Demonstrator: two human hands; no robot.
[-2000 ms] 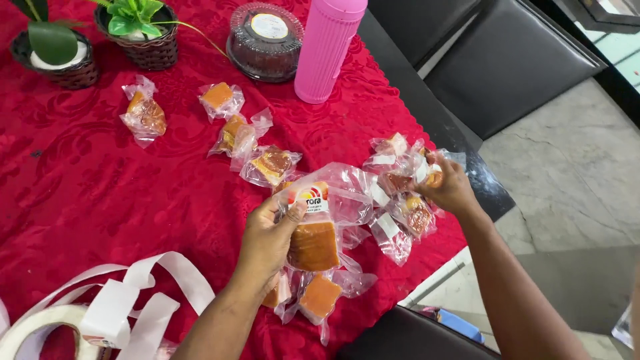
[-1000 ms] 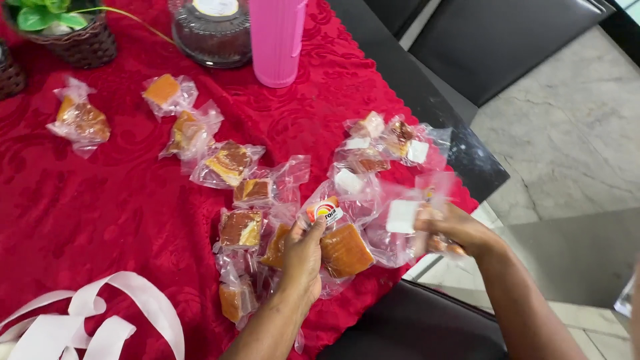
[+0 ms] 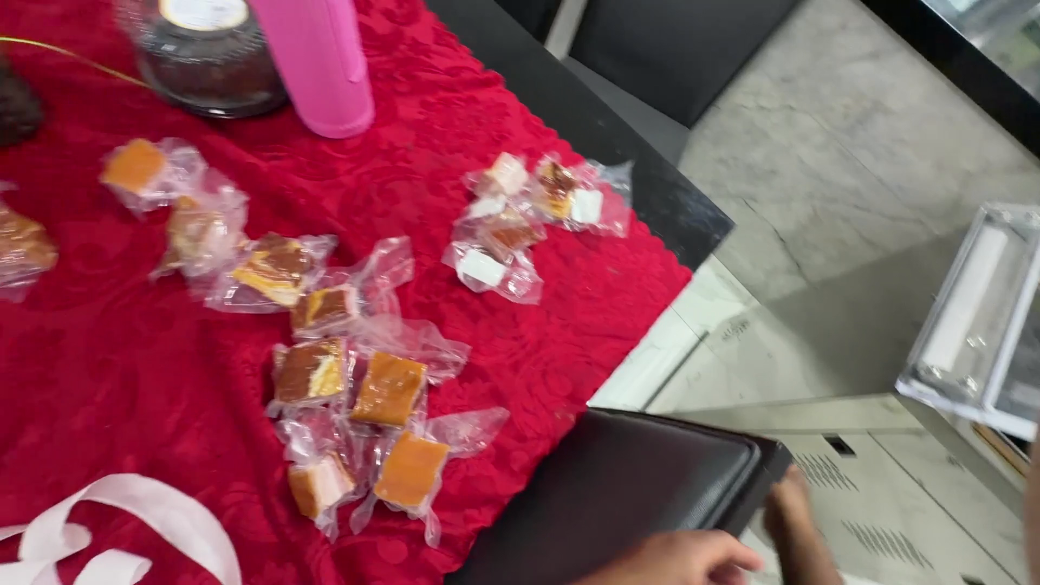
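Note:
My left hand (image 3: 691, 559) is over the black padded chair (image 3: 626, 487) at the bottom edge, partly cut off; whether it holds anything is not clear. My right hand (image 3: 786, 500) is at the chair's right corner, blurred, its fingertips hidden by or touching that edge. Up and to the left, several cake pieces in clear plastic wrap lie on the red tablecloth, among them an orange-topped one (image 3: 412, 469) and a brown one (image 3: 310, 370). A separate group of wrapped pieces with white labels (image 3: 481, 266) lies near the table's right corner.
A pink bottle (image 3: 325, 73) and a dark round container with a clear lid (image 3: 207, 61) stand at the back left. White ribbon (image 3: 154, 520) curls at the lower left. The black table corner (image 3: 691, 213) juts out; a clear-topped appliance (image 3: 971, 317) is at the right.
Both hands have moved from above the wrapped pieces down to the chair. The logo-labelled wrapped piece that my left hand held is no longer seen. The view has shifted.

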